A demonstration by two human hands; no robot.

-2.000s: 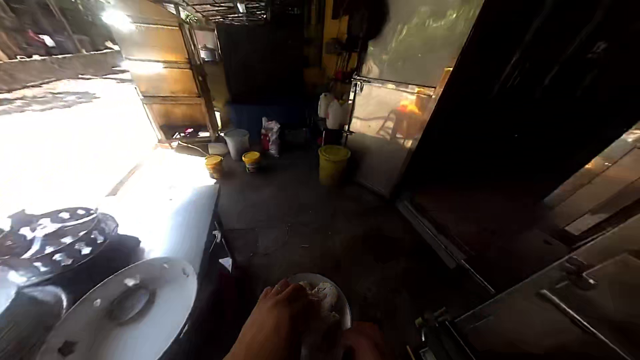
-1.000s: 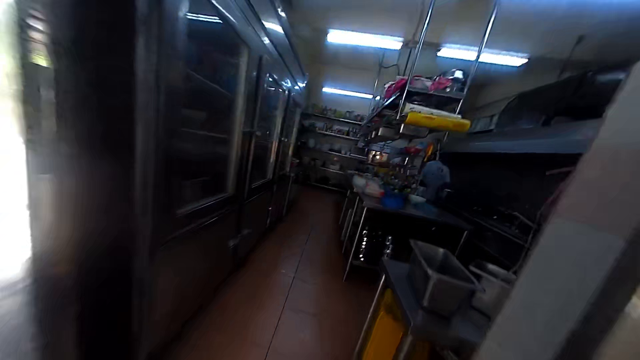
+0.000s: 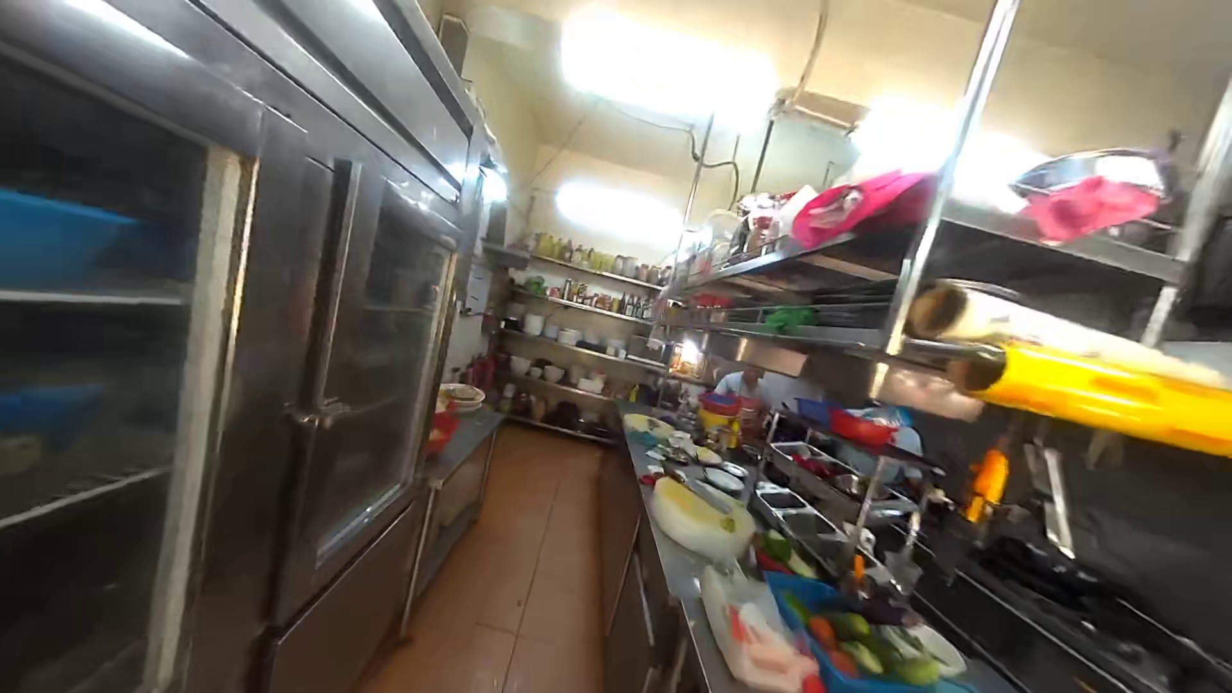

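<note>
Neither of my hands shows in the head view now, so what they hold is hidden. Nearest at the lower right, a blue basket (image 3: 835, 664) of vegetables stands on the steel counter (image 3: 674, 568), beside a white tray (image 3: 717, 616) with pinkish items. Farther along the counter sits a large pale cutting board (image 3: 698, 520). Metal food pans (image 3: 808, 525) are set in a row to its right.
Glass-door steel refrigerators (image 3: 279, 385) line the left, with a side table (image 3: 472, 443) beyond. A tiled aisle (image 3: 539, 549) leads to stocked wall shelves (image 3: 587, 342). Yellow and white rolls (image 3: 1107, 385) hang at right. A person (image 3: 746, 383) stands behind the counter.
The view has moved from a dim outdoor area into the kitchen aisle. Two seconds ago my hands were at a round dish with pale contents; now they are out of view.
</note>
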